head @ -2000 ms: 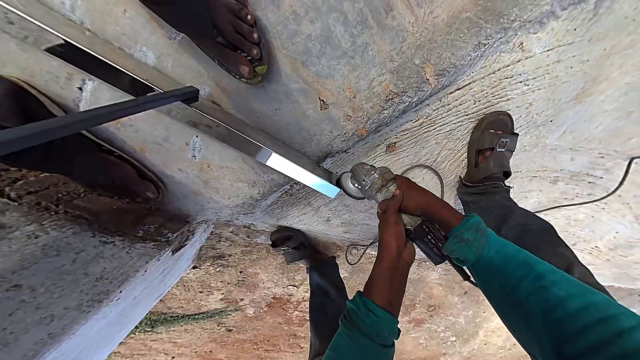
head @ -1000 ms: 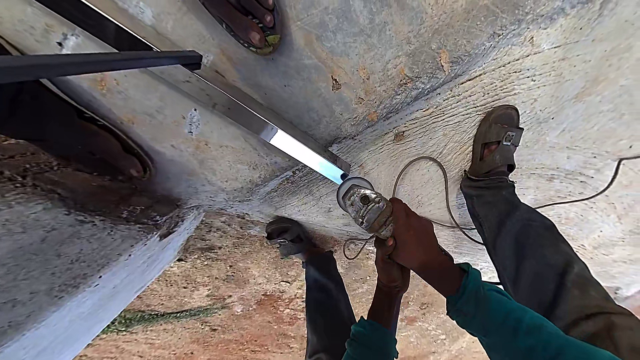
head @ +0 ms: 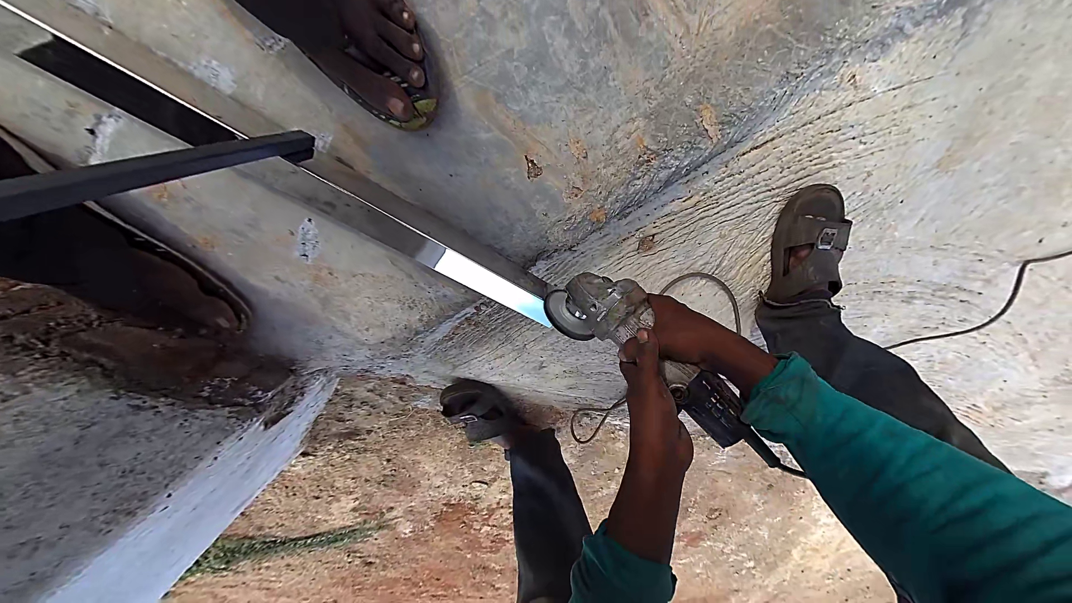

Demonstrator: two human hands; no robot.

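My left hand [head: 645, 377] and my right hand [head: 687, 327] are both closed on an angle grinder [head: 607, 306], whose dark rear body and cord extend below my wrists. The grinder's disc [head: 569, 315] is at the near end of a shiny rectangular metal tube [head: 490, 287]; whether it touches the metal cannot be told. The long tube runs diagonally to the upper left over the concrete. A dark square metal bar [head: 159, 172] lies across the tube, its end showing beside it.
Another person's foot in a sandal [head: 389, 63] is beside the tube, with another foot [head: 180, 289] at left. My sandaled feet [head: 808, 243] [head: 477, 410] stand apart. A power cable [head: 997, 310] trails right. A concrete ledge [head: 209, 494] rises lower left.
The grinder has turned in my hands since one second ago, and its rear body now shows below my wrists. Both hands still hold it at the tube's end.
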